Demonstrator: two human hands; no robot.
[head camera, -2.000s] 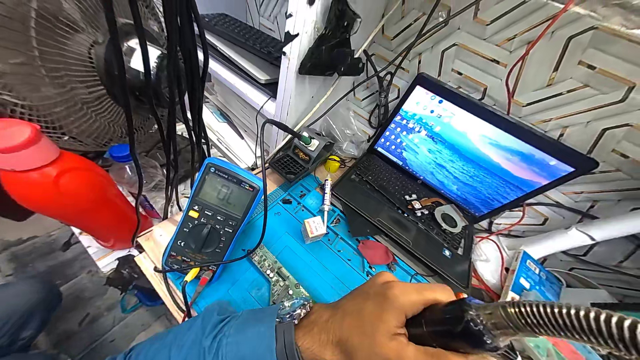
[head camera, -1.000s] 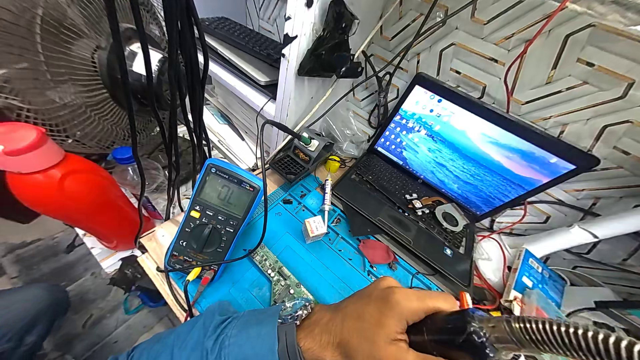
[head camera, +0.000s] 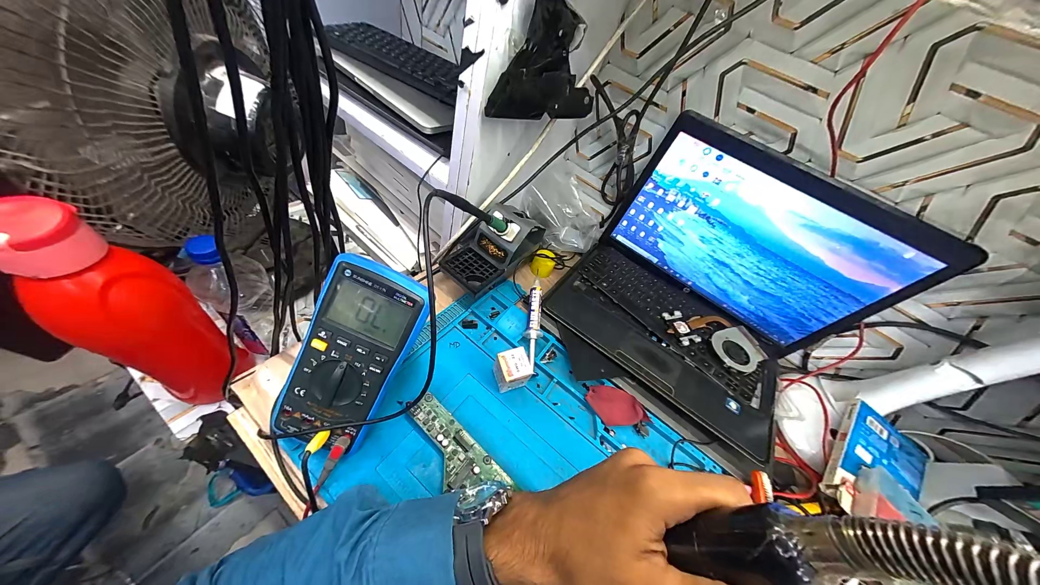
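My left hand (head camera: 609, 520), with a watch and a blue sleeve, grips the black end (head camera: 731, 540) of a ribbed metal gooseneck (head camera: 926, 548) at the bottom right. Its fingertips are partly hidden. A green circuit board (head camera: 459, 443) lies on the blue work mat (head camera: 390, 467), just left of my wrist. A blue-framed multimeter (head camera: 353, 349) stands farther left with its leads plugged in. Above my hand are a dark red piece (head camera: 617, 405), a small box (head camera: 513, 367) and a syringe (head camera: 534, 313). My right hand is not in view.
An open laptop (head camera: 666, 357) carries a loose cooling fan (head camera: 735, 349) on its keyboard. Behind the mat stands a soldering iron station (head camera: 491, 248). A red bottle (head camera: 130, 309), hanging black cables (head camera: 284, 162) and a large fan (head camera: 89, 106) are at left. A blue box (head camera: 877, 447) stands at right.
The gooseneck sits slightly lower in view than two seconds ago, with my left hand still on its black end. The board, multimeter and laptop have not plainly moved.
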